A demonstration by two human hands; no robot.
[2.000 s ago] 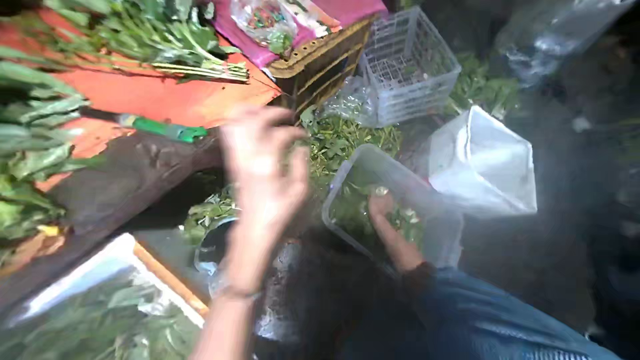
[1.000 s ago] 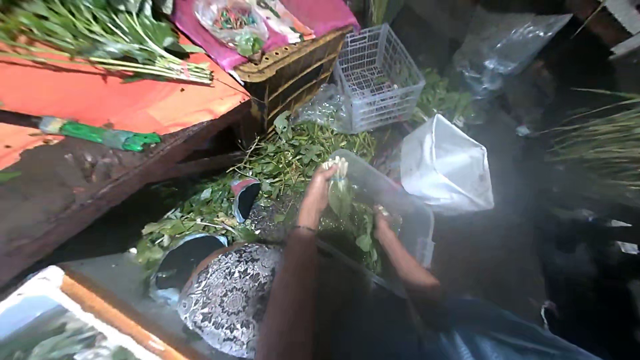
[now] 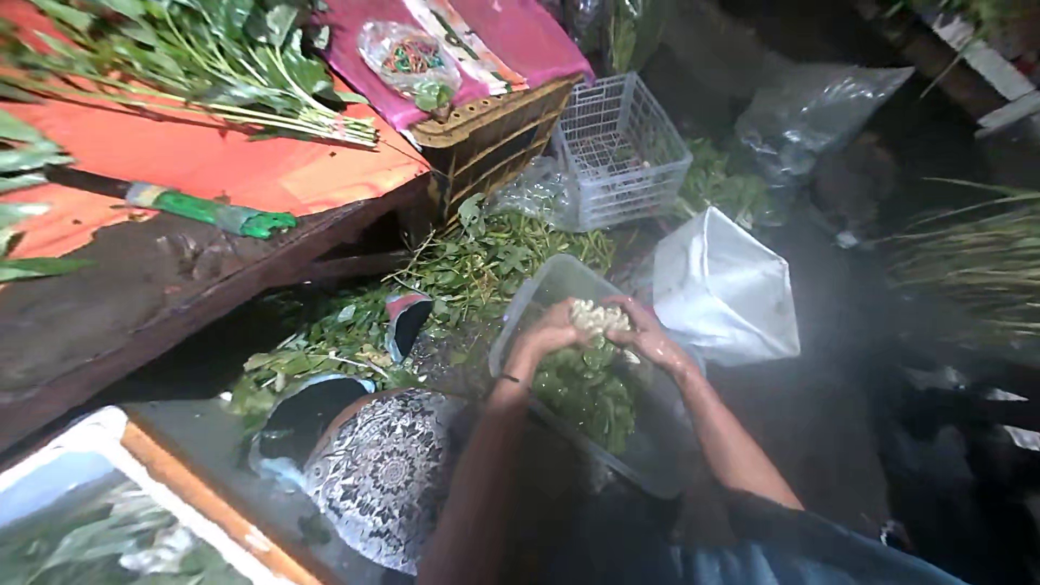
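Both hands meet over a clear plastic tub [image 3: 528, 296], around a bunch of leafy greens [image 3: 597, 382]. The pale cut stem ends sit between the hands, and the leaves hang down into the tub. My left hand [image 3: 554, 331] holds the left side of the stems, a thin dark band on its wrist. From the right, my right hand [image 3: 646, 331] grips the same stems, its fingers near the stem ends. How much water the tub holds I cannot tell.
A white container [image 3: 723, 292] stands right of the tub, a clear plastic crate [image 3: 626, 154] behind. Loose greens [image 3: 504, 260] lie on the ground. At left, a table with orange cover [image 3: 301, 175] bears greens and a green-handled tool [image 3: 211, 213]. A foam box [image 3: 106, 426] is at lower left.
My left hand, raised and apart two seconds ago, has come to the tub and closed on the stems. The greens, upright between the hands one second ago, now hang lower in the tub.
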